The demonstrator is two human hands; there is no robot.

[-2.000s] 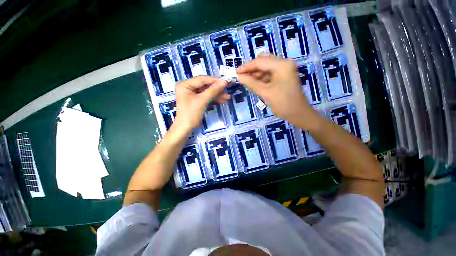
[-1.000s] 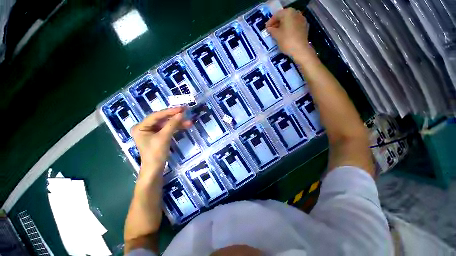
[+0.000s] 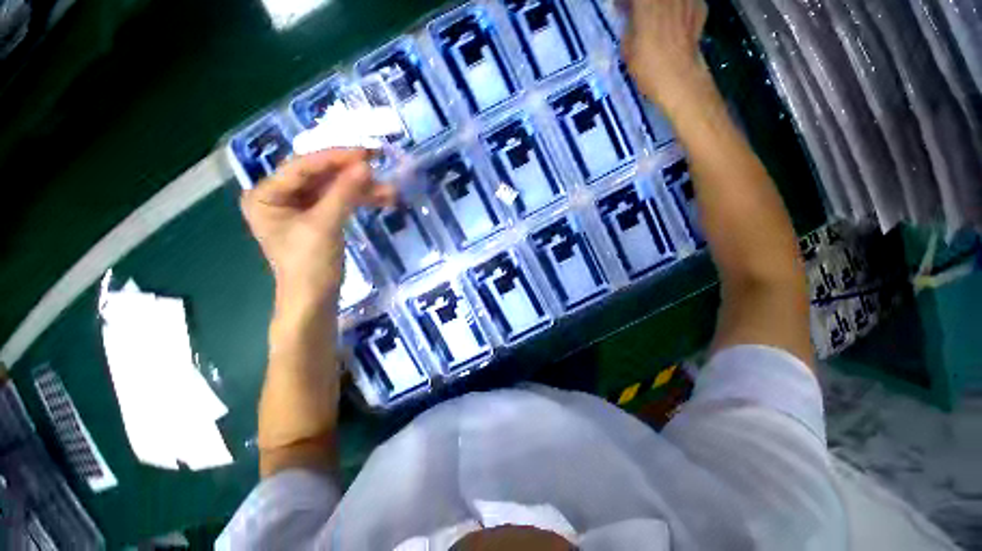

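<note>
A clear tray [image 3: 421, 273] lies tilted in front of me, with pale blue-white modules [image 3: 521, 168] in its pockets, each with a dark pattern at one end. My left hand [image 3: 312, 199] pinches a small white adhesive sheet [image 3: 350, 127] over the tray's upper left part; the sheet is washed out by glare. My right hand [image 3: 663, 41] is over the tray's far right corner, cut off by the top edge; its fingertips and anything in them cannot be made out. A small white piece [image 3: 506, 195] lies on a middle-row module.
Loose white sheets [image 3: 162, 379] lie on the green bench at left, beside a strip with small dark rectangles [image 3: 73, 427]. Stacked grey-silver trays [image 3: 861, 118] stand at right, with patterned parts [image 3: 838, 285] below them. Another stack edge [image 3: 32, 474] shows at lower left.
Both hands were together over the tray; they moved apart, the right to the far right corner. Since the last earlier frame, the left hand and its sheet have moved up and slightly left in view.
</note>
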